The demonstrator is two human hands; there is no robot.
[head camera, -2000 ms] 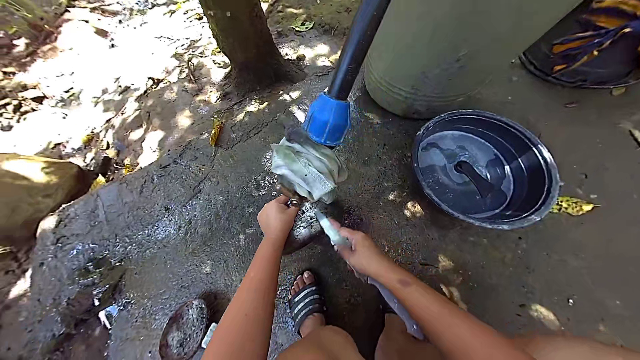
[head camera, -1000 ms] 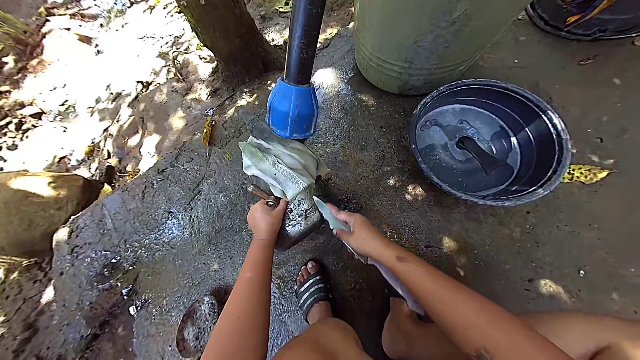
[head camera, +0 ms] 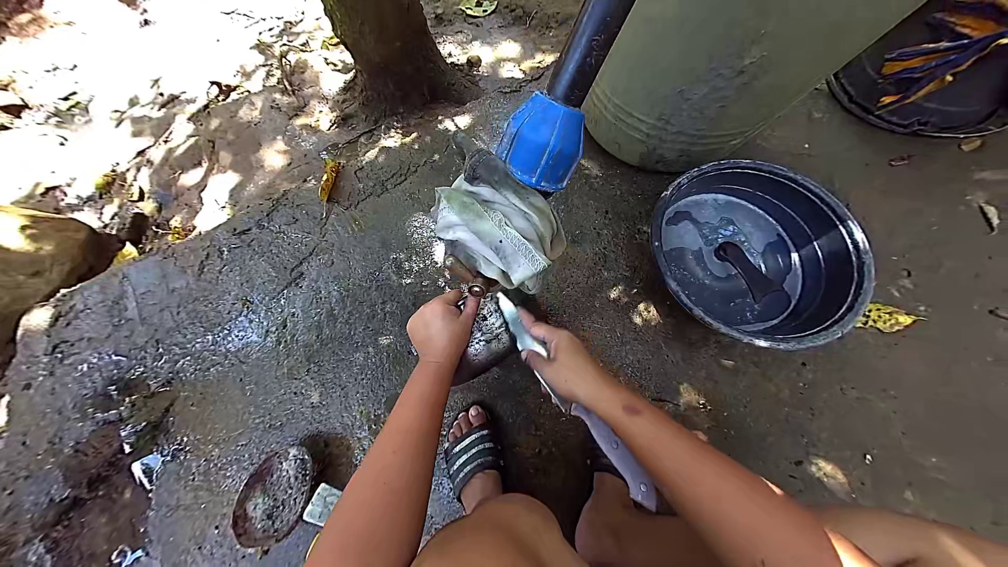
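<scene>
My left hand (head camera: 439,329) is closed on a small brown handle or fitting with a metal ring, just below a bunched wet white cloth (head camera: 496,228). A grey piece lies over the cloth's upper side, beside a blue plastic collar (head camera: 543,142) on a black pipe (head camera: 591,51). My right hand (head camera: 561,364) grips a thin pale blade-like piece (head camera: 520,324), its tip pointing up at the cloth's lower edge. A pale mauve strip (head camera: 618,457) with small round studs hangs below that hand. Under both hands sits a rounded stone (head camera: 487,342), partly hidden.
Right of my hands stands a black basin (head camera: 858,260) with some water and a dark curved object (head camera: 748,272). A large green container (head camera: 693,87) and a tree trunk (head camera: 394,47) stand behind. A shallow bowl-like object (head camera: 274,498) lies lower left on the wet slab (head camera: 299,346).
</scene>
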